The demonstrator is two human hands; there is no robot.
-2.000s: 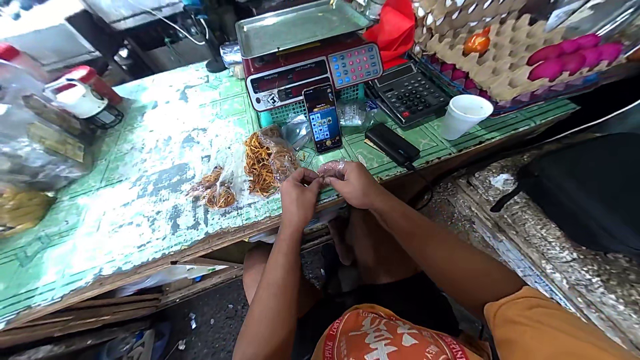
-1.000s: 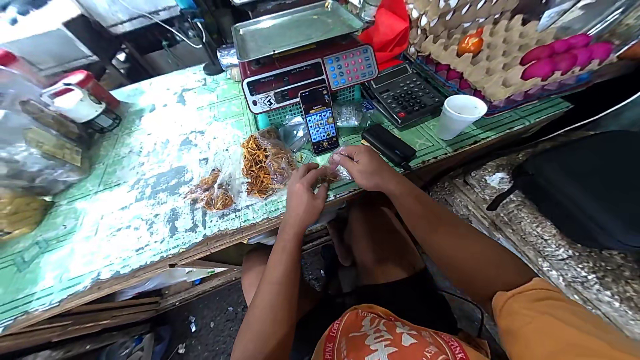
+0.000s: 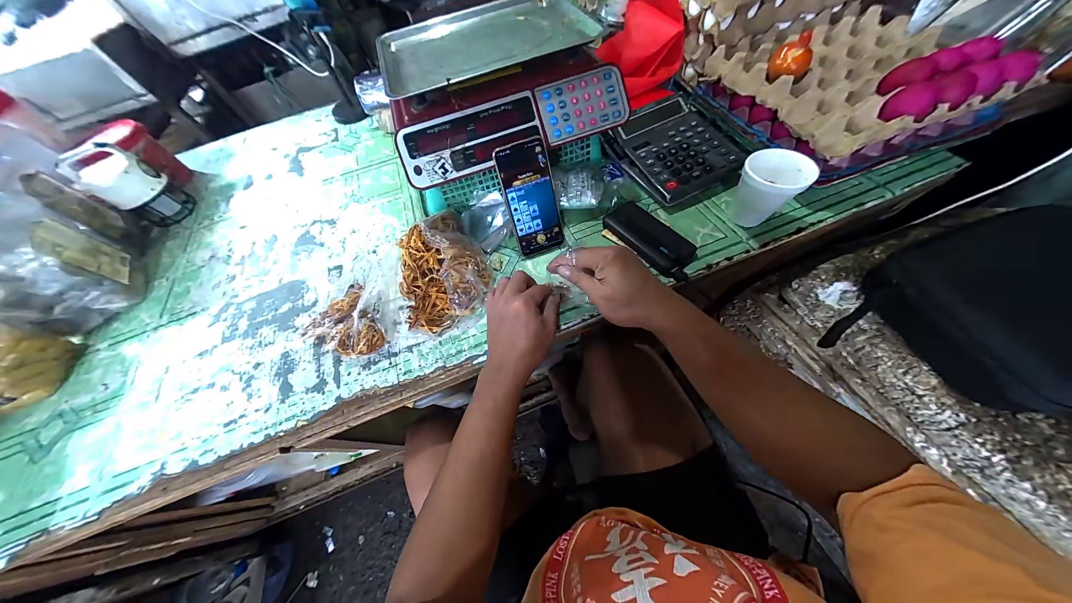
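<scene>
My left hand (image 3: pixel 521 314) and my right hand (image 3: pixel 607 280) are close together over the table's front edge, below an upright smartphone (image 3: pixel 531 201). A small clear plastic bag (image 3: pixel 569 295) lies between them, its top pinched in my right fingers; the left fingertips are curled at its other side, and their hold is partly hidden. Left of my hands sits an opened clear bag of orange-brown strands (image 3: pixel 429 276), which look like rubber bands. Further left are small tied bags (image 3: pixel 358 333) with similar strands.
Behind the phone stands a red weighing scale (image 3: pixel 469 126) with a metal pan. A desk calculator (image 3: pixel 680 151), a black case (image 3: pixel 649 239) and a white foam cup (image 3: pixel 772 188) are to the right, near egg trays (image 3: pixel 837 92) with pink eggs. A white-and-red container (image 3: pixel 117 172) stands left.
My hands, touching at the fingertips two seconds ago, are now slightly apart, with the plastic bag showing between them. The strands and the phone have stayed in place.
</scene>
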